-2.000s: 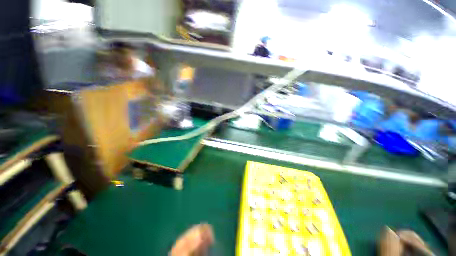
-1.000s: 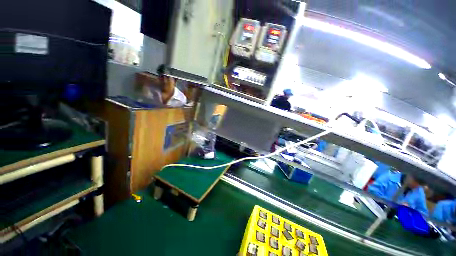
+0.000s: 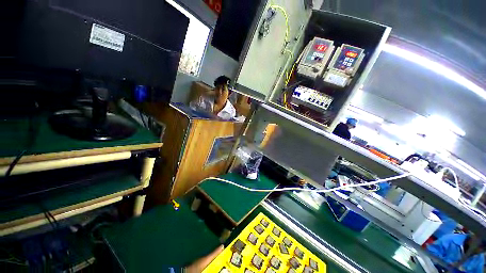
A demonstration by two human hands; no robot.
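Observation:
The yellow parts tray (image 3: 212, 265) is at the bottom middle, cut off by the lower edge. Its pockets hold several small squarish dark modules with pale faces (image 3: 275, 262). My left hand (image 3: 201, 262) is at the bottom edge, mostly cut off, with its fingers against the tray's left edge; it appears to grip the tray. My right hand is not in view. The tray's upper corner overlaps the front of the small raised bench stand (image 3: 237, 198).
A white cable (image 3: 298, 189) crosses above the stand and bench. A clear plastic bag (image 3: 250, 166) stands behind the stand. A shelf with a monitor (image 3: 80, 48) is at left. An open electrical cabinet (image 3: 335, 58) is above. People are at the back and far right. A blue box (image 3: 349, 217) lies right.
The view has turned left and up. The tray has moved left relative to the bench, now overlapping the stand's front. My left hand has come back into view at the tray; my right hand, seen earlier, is out.

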